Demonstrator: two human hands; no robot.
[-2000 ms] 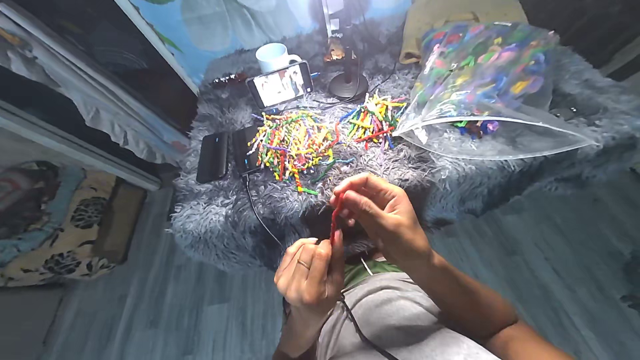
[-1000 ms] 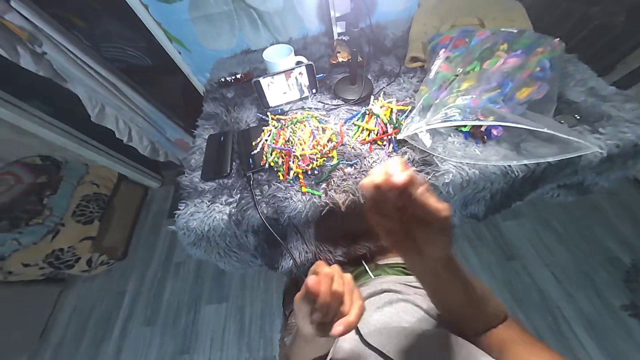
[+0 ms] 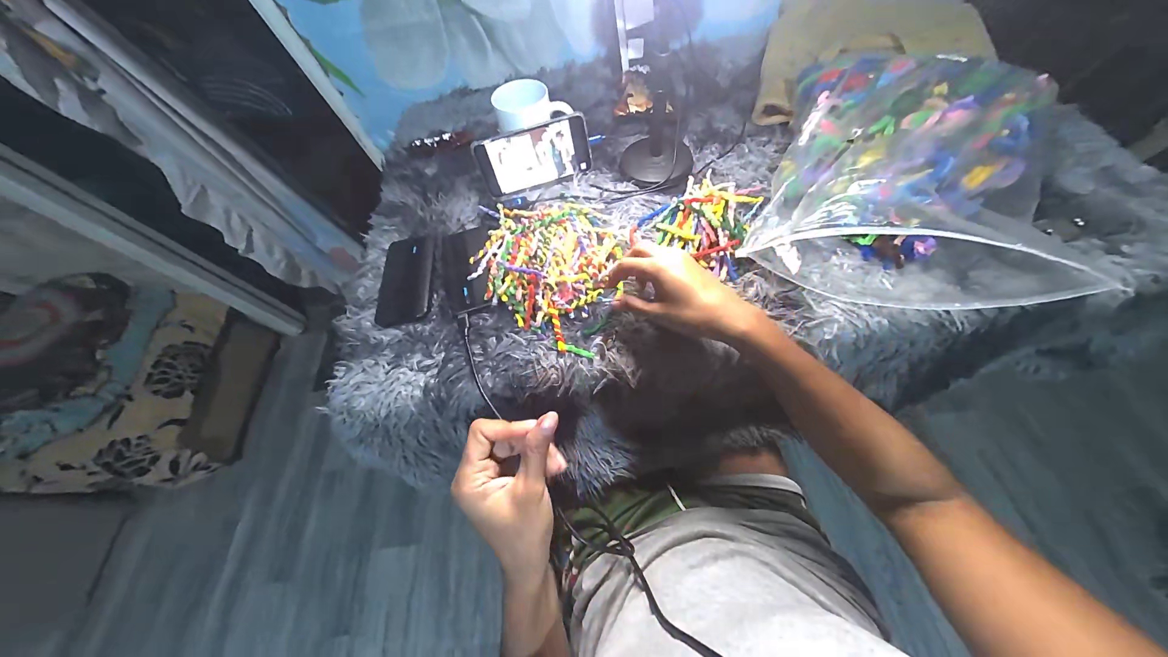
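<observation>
My right hand (image 3: 675, 287) reaches over the grey furry cover (image 3: 401, 392), its bent fingertips at the right edge of a large pile of short twisted colourful strands (image 3: 547, 260). Whether the fingers pinch a strand cannot be told. A smaller pile of similar strands (image 3: 707, 219) lies just behind that hand. My left hand (image 3: 511, 484) is raised near my lap, thumb and forefinger pressed together, and nothing is visible between them. A clear zip bag (image 3: 922, 155) filled with colourful pieces lies to the right, its mouth towards the piles.
A lit phone (image 3: 534, 157) leans by a white mug (image 3: 522, 105), left of a black stand's base (image 3: 655, 162). Two dark flat devices, one a black slab (image 3: 404, 281), lie left of the large pile. A black cable (image 3: 474, 360) runs down from there, and a cable crosses my lap.
Two seconds ago both hands held a red strand together. They have since parted; my right hand has moved forward to the large pile, and the red strand is no longer visible in my hands.
</observation>
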